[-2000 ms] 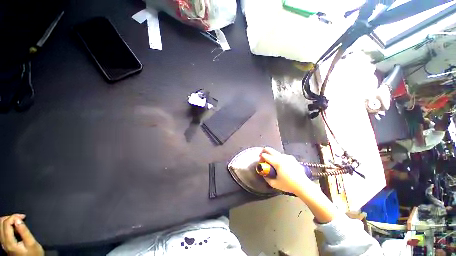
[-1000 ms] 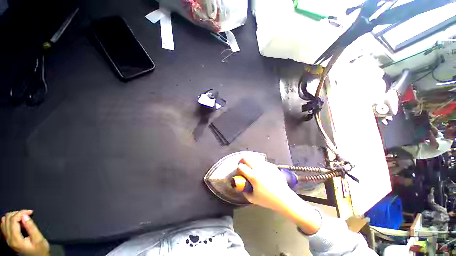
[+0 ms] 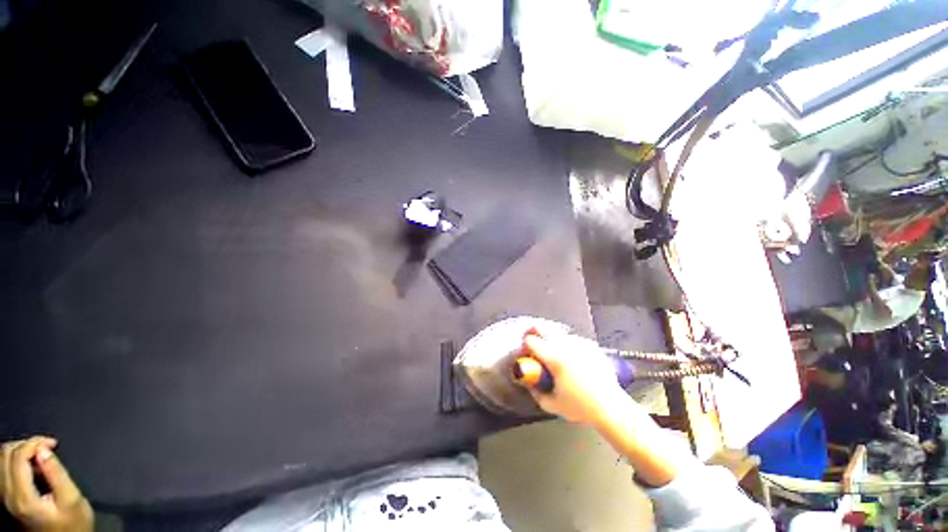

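Observation:
My right hand is closed around the handle of the steam iron at the table's front right. The iron lies flat on a stack of small black cut pieces, and only their left edges show. A second stack of black pieces lies tilted just behind. A dark tied strip with a white scrap lies beside its upper left corner. My left hand is at the lower left edge, partly cut off, with fingers curled and nothing visible in it.
A smartphone and open scissors lie at the back left of the dark table. White strips and a clear bag with red contents are at the back. The iron's coiled hose runs right. A blue bin stands beyond.
The iron first slid left over the near stack, covering it, and is now back a little to the right, with the stack's left edges showing. My left hand has hardly moved.

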